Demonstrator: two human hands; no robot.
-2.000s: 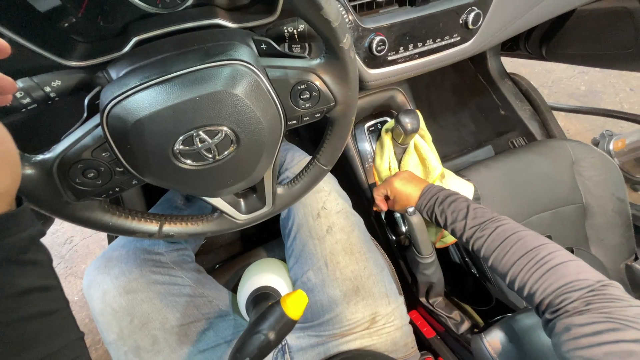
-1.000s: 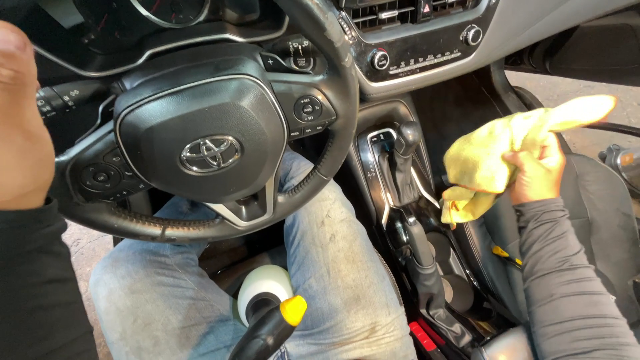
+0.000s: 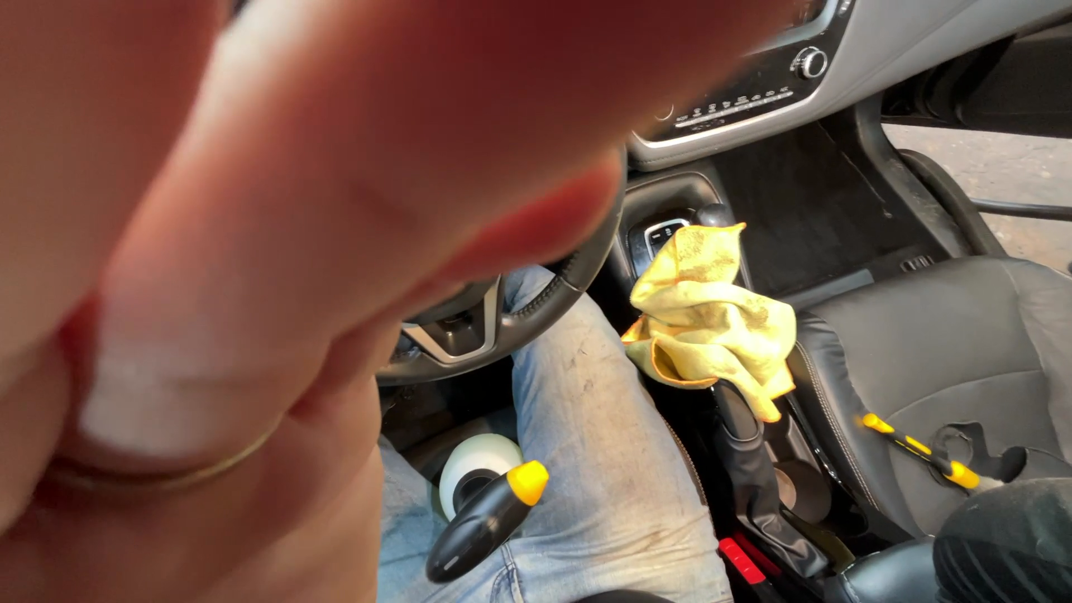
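My left hand [image 3: 251,276], very close to the camera and blurred, fills the left half of the view and hides most of the steering wheel. Whether it holds anything cannot be seen. A crumpled yellow cloth [image 3: 720,318] with dark stains lies over the gear selector area and the front of the handbrake lever. My right hand is out of view; only a dark sleeve [image 3: 1005,536] shows at the lower right. Between the legs in jeans stands a pale bottle [image 3: 481,461] with a black and yellow spray head [image 3: 490,519].
A yellow and black handled tool [image 3: 921,450] lies on the black passenger seat [image 3: 963,352]. Below the cloth are the handbrake's boot [image 3: 749,494], a cup holder and a red buckle [image 3: 742,559]. The steering wheel's rim [image 3: 544,322] partly shows above the legs.
The yellow cloth, held up by my right hand a second ago, now lies loose on the console. My right hand has left the view. My left hand has come in close before the camera.
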